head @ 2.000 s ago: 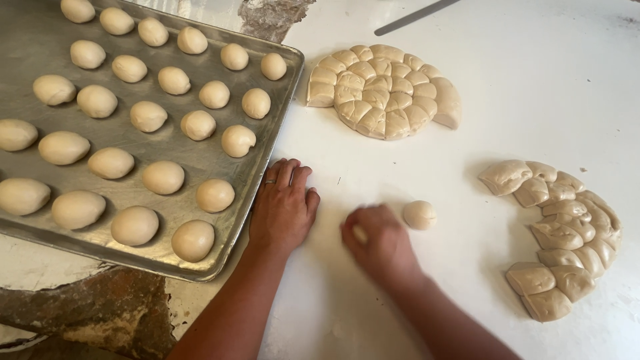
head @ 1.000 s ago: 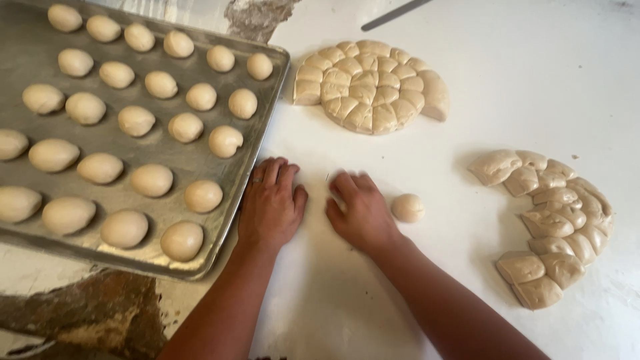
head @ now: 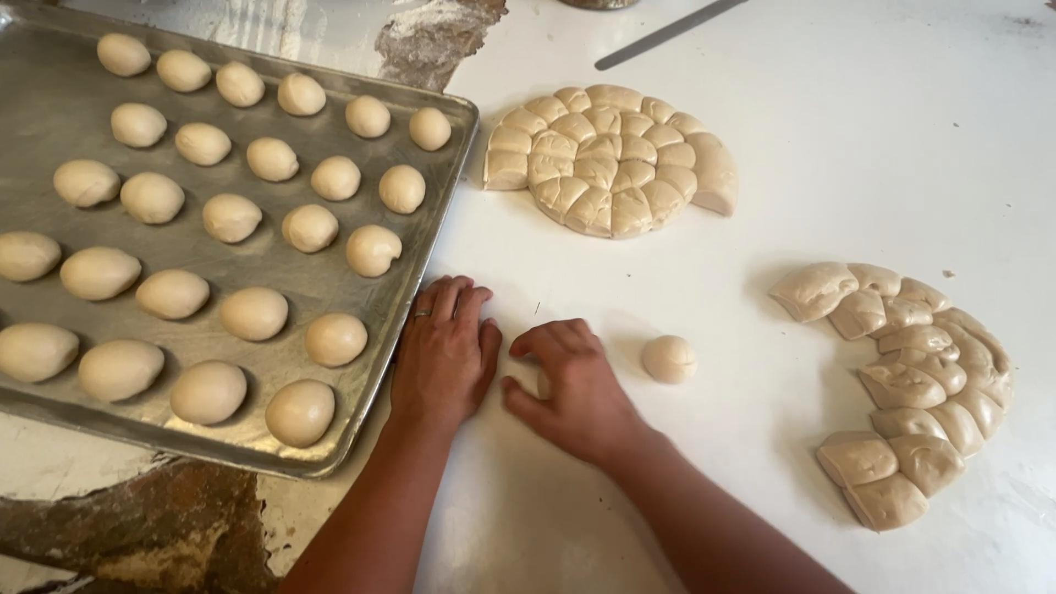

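My left hand (head: pixel 445 351) rests palm down beside the right rim of a metal baking tray (head: pixel 450 198), thumb apart from its fingers; its underside is hidden. Just right of it, my right hand (head: pixel 569 388) is cupped over a small dough piece (head: pixel 544 384), mostly hidden by the fingers. A loose dough ball (head: pixel 669 359) sits on the white table to the right of that hand. Rows of rounded dough balls (head: pixel 254 313) lie on the tray. At the far right is a curved, partly broken group of dough portions (head: pixel 907 388).
Beyond my hands lies a round slab of divided dough (head: pixel 610 161). A flat grey strip (head: pixel 670 35) lies behind it, and the base of some object (head: pixel 600 2) shows at the top edge. The surface below the tray is worn and brown (head: pixel 148 524).
My right hand has shifted a little left relative to the loose ball, closer to my left hand. The left hand stays beside the tray. The loose ball and dough groups have not plainly moved.
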